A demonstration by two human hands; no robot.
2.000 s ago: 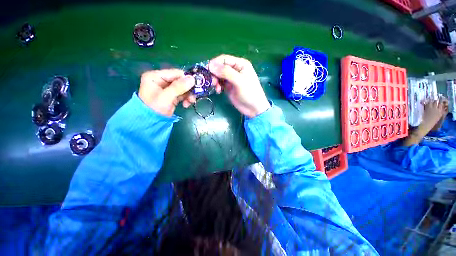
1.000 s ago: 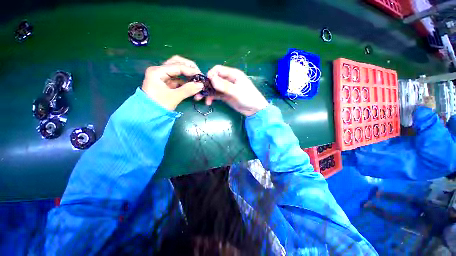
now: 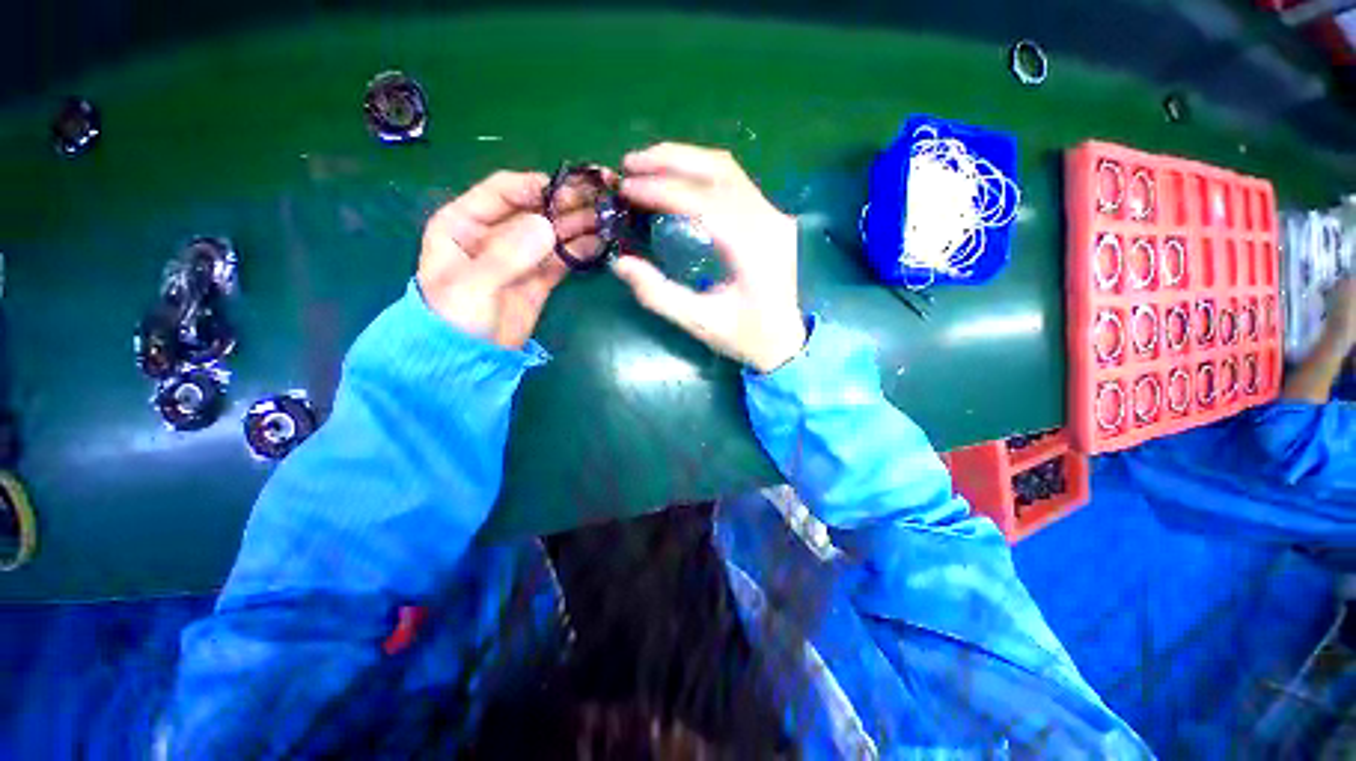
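My left hand (image 3: 488, 256) holds a dark open ring (image 3: 579, 217) upright between thumb and fingers, above the green bench. My right hand (image 3: 724, 245) is just right of it, its fingers around a dark round unit (image 3: 628, 226) that touches or nearly touches the ring. The fingers partly hide this unit, and its details are blurred. Whether the ring and unit are joined cannot be told.
Dark round units (image 3: 191, 330) lie clustered at left, with a single one (image 3: 278, 425) nearby. A blue box of white loops (image 3: 946, 205) stands right, then a red compartment tray (image 3: 1083, 298) and red bin (image 3: 1017, 513). A person's sleeve (image 3: 1297, 443) is far right. A yellowish roll (image 3: 17, 520) lies far left.
The ring that lay on the bench below my hands no longer shows there; an open ring is now in my left hand. My right hand has opened wider around the dark unit. The view has shifted left.
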